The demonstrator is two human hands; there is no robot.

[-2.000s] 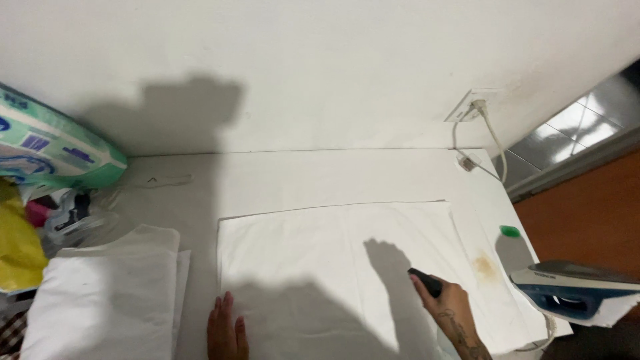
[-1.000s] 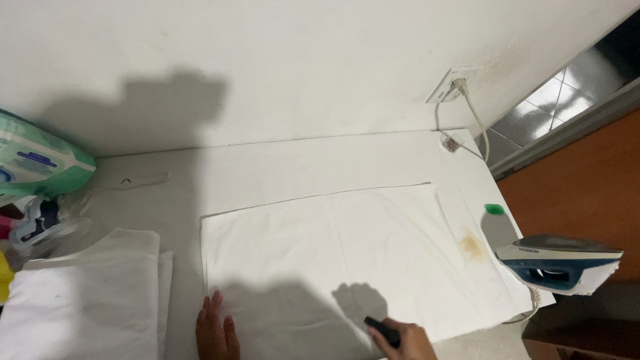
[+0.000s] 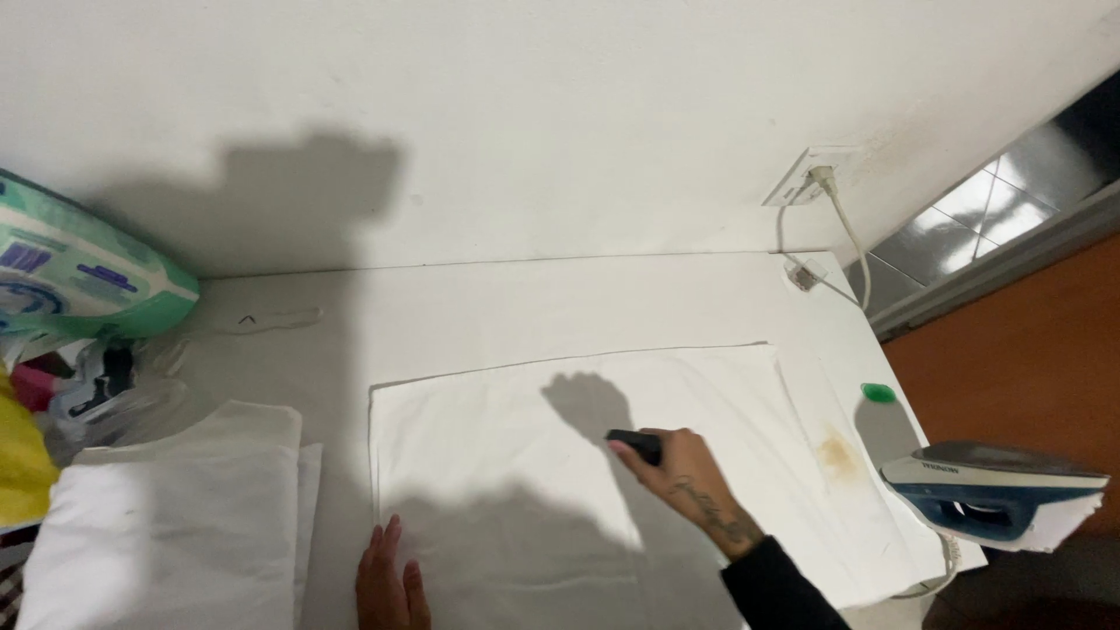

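Note:
A white cloth (image 3: 542,420) lies flat on the white table (image 3: 560,302). On its left edge, near the bottom of the view, rests my left hand (image 3: 389,582), fingers apart and holding nothing. My right hand (image 3: 687,468) is over the right half of the cloth, closed around a small black object (image 3: 637,444) whose kind I cannot tell. Its shadow falls on the cloth. At the table's right edge stands a blue and white clothes iron (image 3: 989,494), next to a brownish stain on the white surface.
Folded white fabric (image 3: 184,534) lies at the left, below plastic bags (image 3: 114,394) and a green package (image 3: 96,262). A cord runs from the wall socket (image 3: 809,175) at the back right. A small green item (image 3: 878,393) lies near the right edge.
My right hand, with the black object in it, has moved up over the cloth, away from the bottom of the view. My left hand stays at the cloth's left edge.

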